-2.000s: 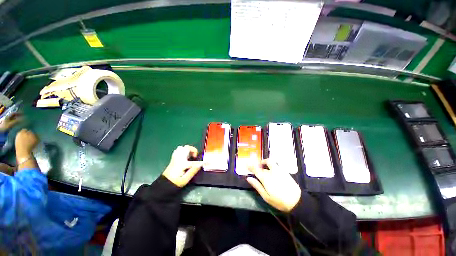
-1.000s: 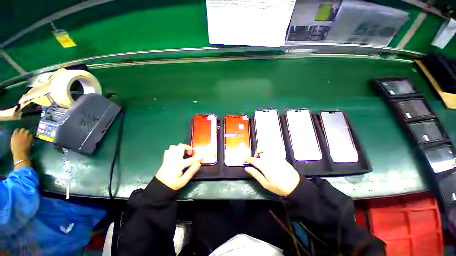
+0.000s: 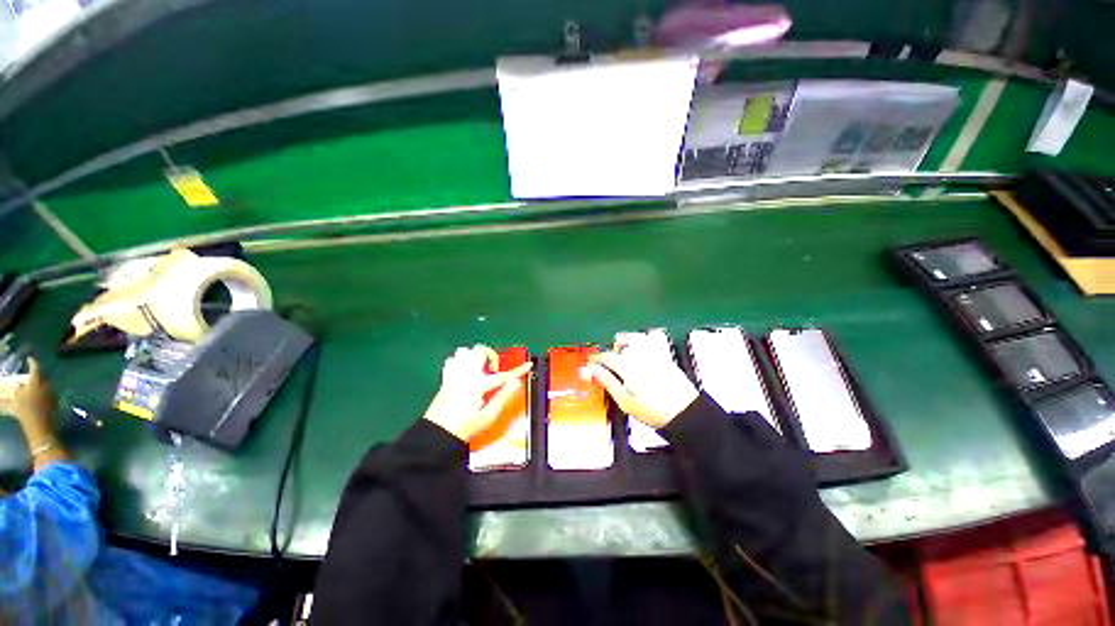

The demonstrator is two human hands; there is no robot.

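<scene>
A black phone tray [image 3: 575, 489] lies on the green bench with several smartphones in a row. The leftmost phone [image 3: 500, 443] and the second phone [image 3: 578, 430] show red and white screens. The other phones, such as the rightmost one [image 3: 819, 391], show white or pale screens. My left hand [image 3: 472, 391] is over the upper part of the leftmost phone, a finger reaching to its right edge. My right hand [image 3: 648, 379] covers part of the middle phone, with fingertips at the second phone's upper right. Neither hand grips a phone.
A second tray [image 3: 1010, 320] with dark phones lies at right, near stacked black trays [image 3: 1076, 210]. A red bin [image 3: 1015, 575] is below the bench edge. A tape roll [image 3: 210, 294] and dark grey box [image 3: 239, 377] are at left, beside a person's blue sleeve [image 3: 55, 520].
Both hands have moved from the lower ends of the two left phones up toward their upper parts. The view has shifted, showing more of the back panel. The phones remain in the tray.
</scene>
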